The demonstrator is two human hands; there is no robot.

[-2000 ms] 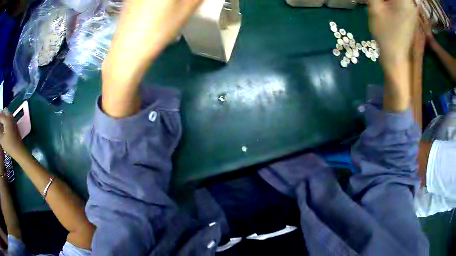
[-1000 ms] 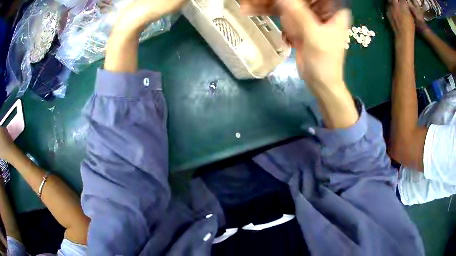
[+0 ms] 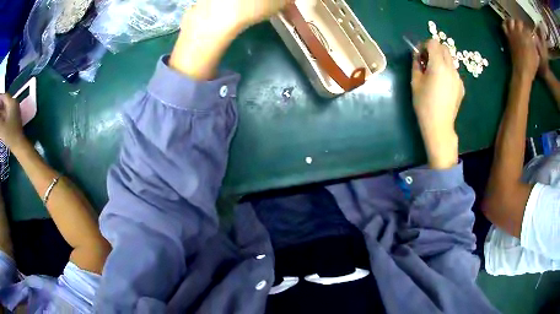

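A cream housing [image 3: 372,54] lies open side up on the bench, cut off by the top edge. A brown strap [image 3: 320,49] lies lengthwise across it, its holed end at the housing's near rim. My left hand [image 3: 236,15] is at the top edge by the strap's far end; its fingers are partly cut off, so its grip is unclear. My right hand [image 3: 435,86] is right of the housing, closed on a small tool [image 3: 422,56] with a thin metal tip and dark red handle. The tool does not touch the housing.
White discs [image 3: 471,61] lie in a loose pile beyond my right hand. Clear bags [image 3: 138,23] and dark fabric [image 3: 77,52] are upper left. Small bits [image 3: 287,93] lie on the green bench [image 3: 264,153]. Neighbours' arms [image 3: 73,211] [image 3: 513,135] show at both sides.
The strap now lies along the housing, which shows farther right than a second ago. My right hand has moved away to the right, with the tool now visible in it. My left hand shows farther right.
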